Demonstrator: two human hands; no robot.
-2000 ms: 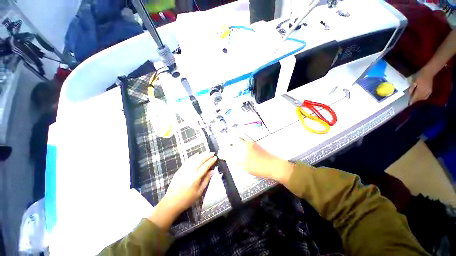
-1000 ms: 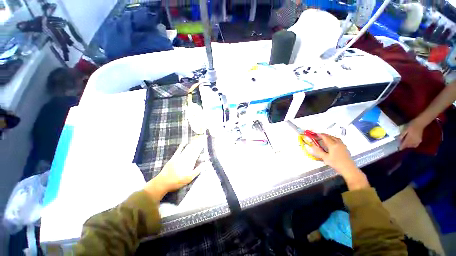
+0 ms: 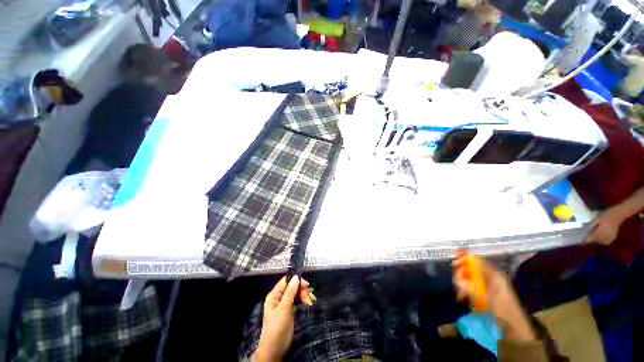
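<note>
A plaid panel [image 3: 272, 191] lies flat on the white table, left of the sewing machine [image 3: 512, 145]. A black strip [image 3: 314, 205] runs along its right edge down to the table's front edge. My left hand [image 3: 286, 304] pinches the strip's lower end just off the front edge. My right hand [image 3: 491, 290] is in front of the table, blurred, closed around the scissors [image 3: 476, 283], of which orange and red handle parts show. The scissors' blades cannot be made out.
A yellow round item [image 3: 563, 213] sits at the table's right end, near another person's hand [image 3: 606, 226]. A crumpled clear plastic bag [image 3: 81, 201] is at the left edge. Plaid pieces [image 3: 49, 325] hang low at the left. A light blue cloth [image 3: 480, 331] lies below my right hand.
The panel and strip have come away from the needle area towards the front. My left hand moved from the panel to the strip's end. My right hand lifted the scissors off the table and moved forward of it.
</note>
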